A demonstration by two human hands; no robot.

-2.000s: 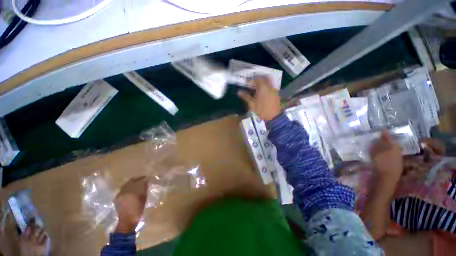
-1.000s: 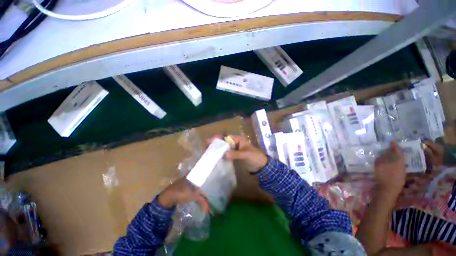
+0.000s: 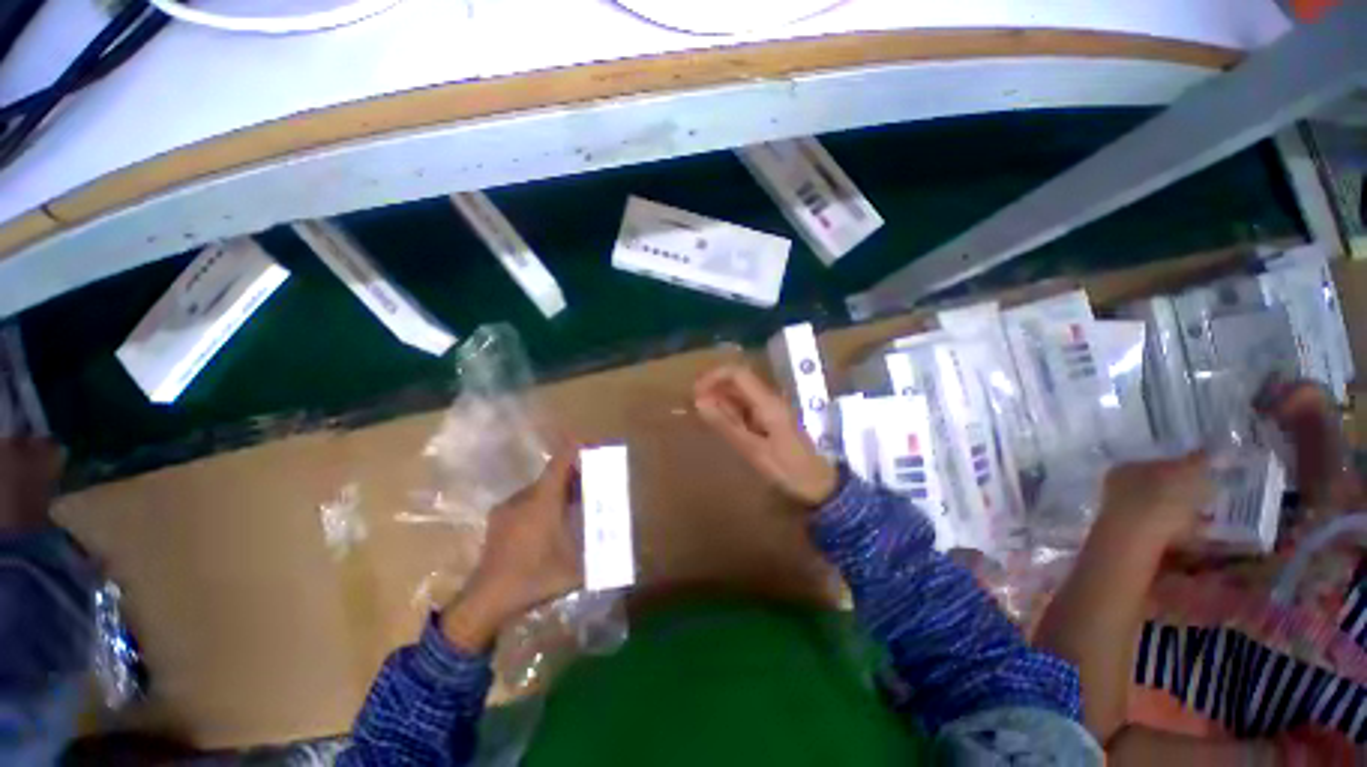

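My left hand (image 3: 525, 543) holds a slim white retail box (image 3: 607, 517) upright near the middle of the cardboard, one narrow side showing. Loose clear plastic bags (image 3: 487, 427) lie crinkled beyond and under my left hand; whether the hand also grips one cannot be told. My right hand (image 3: 762, 427) is raised right of the held box, apart from it, with fingers curled. No object shows in it, but the inside of the fingers is partly hidden.
A dark green conveyor (image 3: 450, 285) carries several white boxes (image 3: 702, 252) behind the cardboard ledge (image 3: 285, 599). A row of boxes (image 3: 895, 450), some under film, lies at right. A grey brace (image 3: 1079, 180) slants above. Co-workers' hands show at right (image 3: 1154, 502) and far left.
The held box has turned upright and is now in my left hand only. My right hand has let go and moved right. The conveyor boxes have shifted left.
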